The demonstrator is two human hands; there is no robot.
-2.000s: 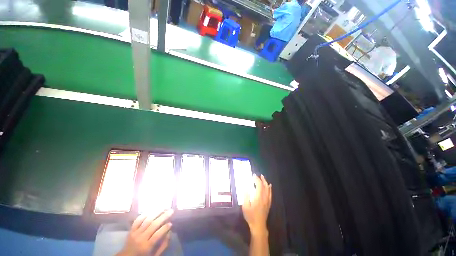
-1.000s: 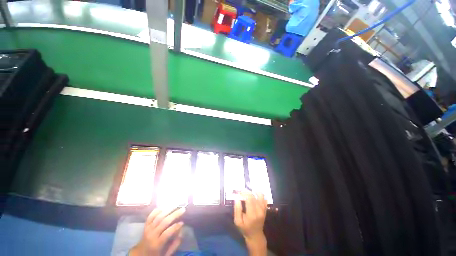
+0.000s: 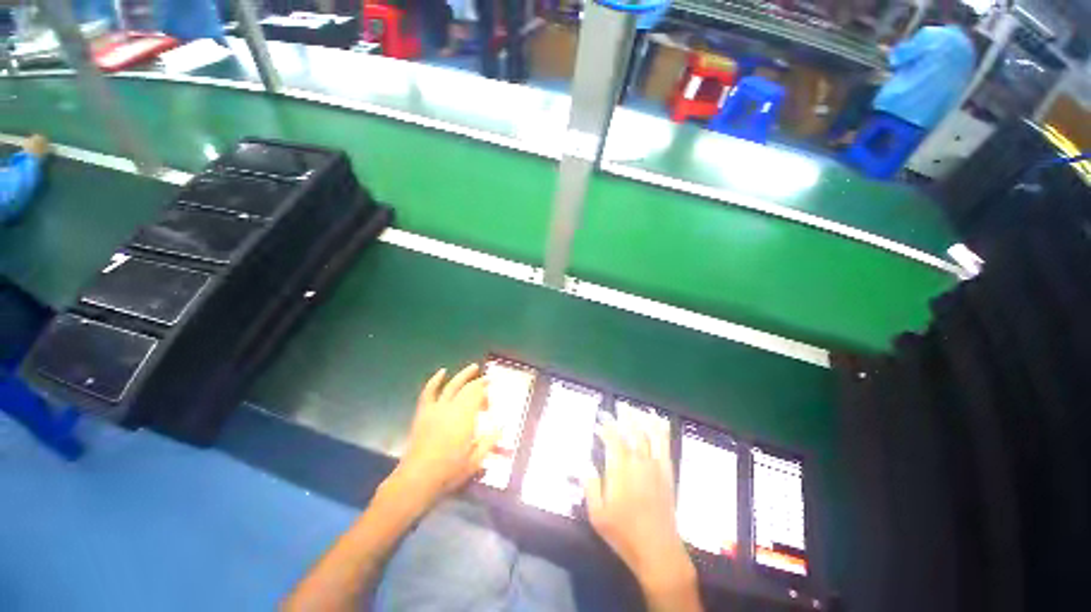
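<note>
A black phone tray [image 3: 826, 526] lies on the dark green bench in front of me and holds several smartphones side by side with glaring white screens. My left hand [image 3: 449, 430] is over the leftmost phone [image 3: 512, 389], fingers spread, and covers its left part. My right hand [image 3: 634, 484] is over the middle phone [image 3: 646, 421], fingers spread, fingertips near its upper half. Both hands are bare and hold nothing. Whether the fingertips touch the glass is hard to tell. The rightmost phone [image 3: 779, 508] shows an orange-red strip at its bottom.
A left tray stack [image 3: 269, 257] carries phones with dark screens. A tall black right tray stack [image 3: 969, 442] stands beside the tray. A grey upright [image 3: 572, 179] and pale rail [image 3: 706, 323] edge the green belt beyond. A blue sleeve and hand show at far left; a seated person is beyond.
The view has turned left, bringing in the left tray stack. My left hand has moved up onto the leftmost phone; my right hand has moved from the right-hand phones to the middle one.
</note>
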